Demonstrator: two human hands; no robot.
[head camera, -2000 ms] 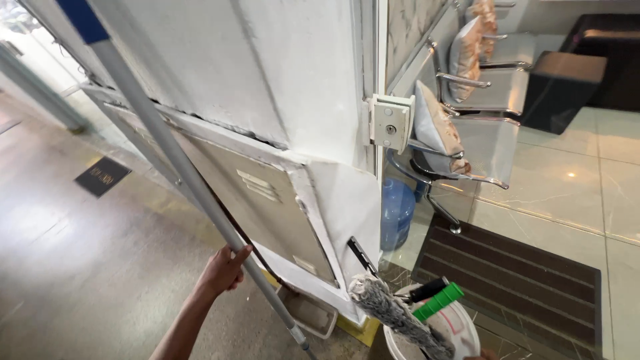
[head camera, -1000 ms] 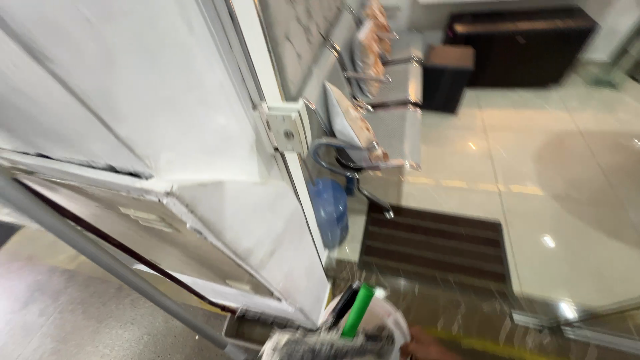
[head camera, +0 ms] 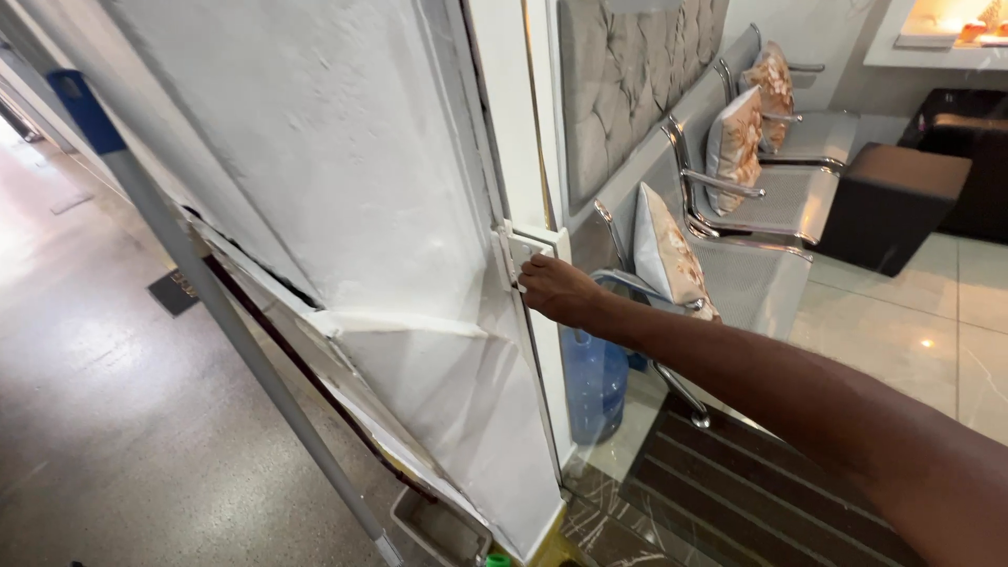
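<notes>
My right hand (head camera: 555, 290) reaches in from the right, its fingers curled closed against the white door lock (head camera: 526, 250) on the edge of the glass door. The fingertips cover part of the lock, so whether a key is between them is hidden. On the left a grey pole (head camera: 260, 362) with a blue end cap (head camera: 87, 110) leans diagonally beside the white wall. My left hand is out of view. Low in the picture, a grey dustpan (head camera: 445, 528) stands by the wall's foot, with a bit of a green object (head camera: 497, 560) at the bottom edge.
Behind the glass are metal bench seats (head camera: 748, 287) with floral cushions (head camera: 665, 244), a blue water bottle (head camera: 594, 386), a striped doormat (head camera: 740, 488) and a dark ottoman (head camera: 894, 205). The white wall (head camera: 354, 157) juts out between pole and door.
My right hand has risen from low beside the bucket to the door lock. My left hand, on the pole two seconds ago, is out of view. The bucket has left the view.
</notes>
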